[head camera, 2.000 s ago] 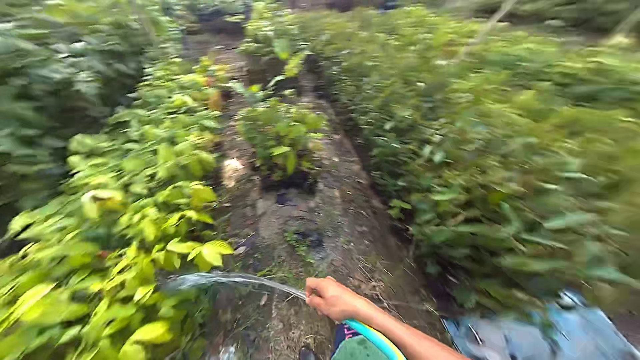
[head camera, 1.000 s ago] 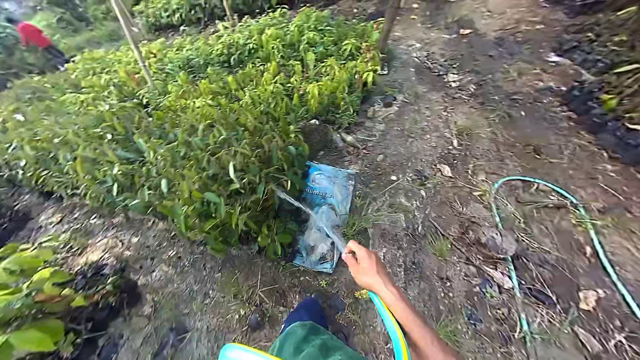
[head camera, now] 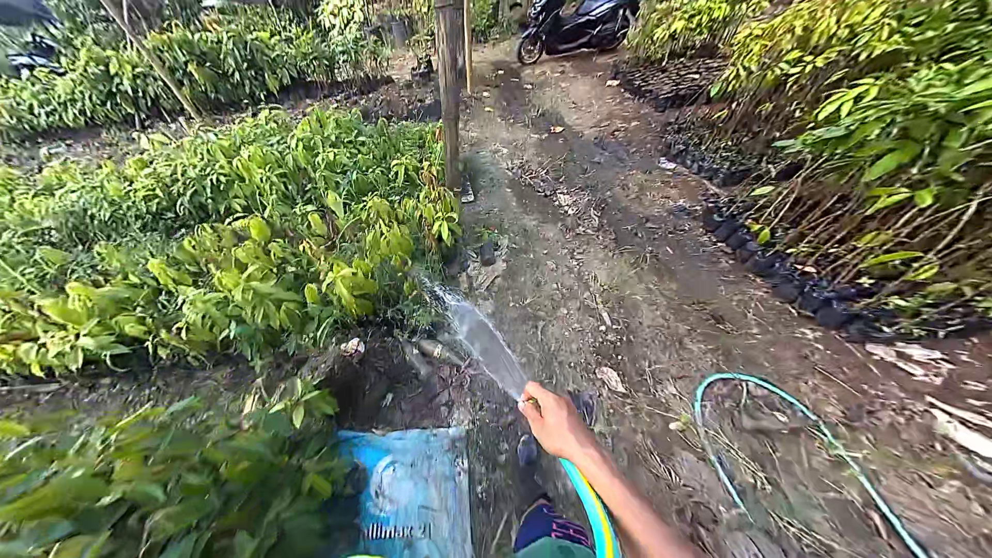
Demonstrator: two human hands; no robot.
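My right hand (head camera: 556,422) grips the end of a blue-green garden hose with a yellow stripe (head camera: 590,508). Its fingers are closed around the hose end. From there a fan of water (head camera: 484,341) sprays up and to the left, reaching the edge of a bed of leafy seedlings (head camera: 356,271). My left hand is out of view. Below the spray, at the lower edge, lies a blue printed plastic sack (head camera: 418,488), partly behind leaves.
A loop of thinner green hose (head camera: 814,418) lies on the dirt path (head camera: 659,325) at right. A wooden post (head camera: 449,93) stands at the bed's corner. Seedlings in black bags (head camera: 829,310) line the right side. A parked motorcycle (head camera: 577,27) stands at the far end.
The view has swung and moved forward along the path. The spray fell over the blue sack one second ago and now reaches the seedling bed's edge. My right hand still holds the hose.
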